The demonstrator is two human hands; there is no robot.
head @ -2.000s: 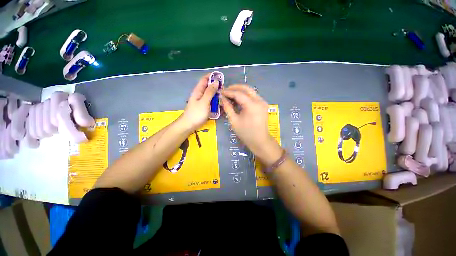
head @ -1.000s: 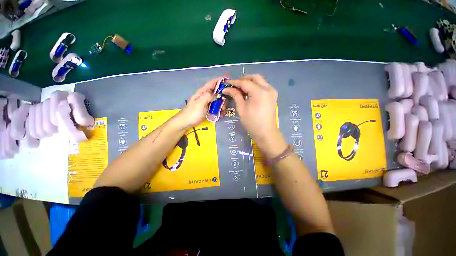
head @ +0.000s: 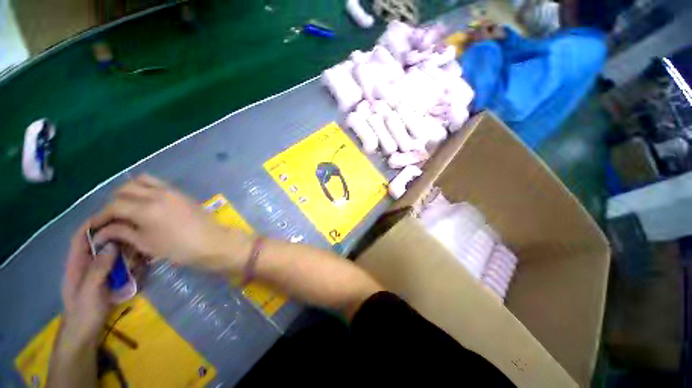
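A pale pink housing shell [head: 125, 292] with a bright blue battery [head: 117, 273] in it is held at the left of the view, above the printed sheet. My left hand [head: 85, 280] grips the shell, its fingers around the side. My right hand [head: 155, 220] is over the shell's upper end, its fingertips bent down onto it and blurred. The upper part of the shell is mostly hidden by my fingers. Whether my right fingertips hold a small part cannot be told.
Pink empty housings [head: 402, 91] are heaped at the bench's far end. An open cardboard carton [head: 455, 288] holds rows of pink housings. A filled housing [head: 38, 151] and a blue battery [head: 318, 31] lie on the green belt [head: 182, 83]. A person in blue [head: 531, 76] is beyond.
The view has swung to the right, so the hands now appear at the left and the carton is in full view. My hands still hold the housing with the blue battery.
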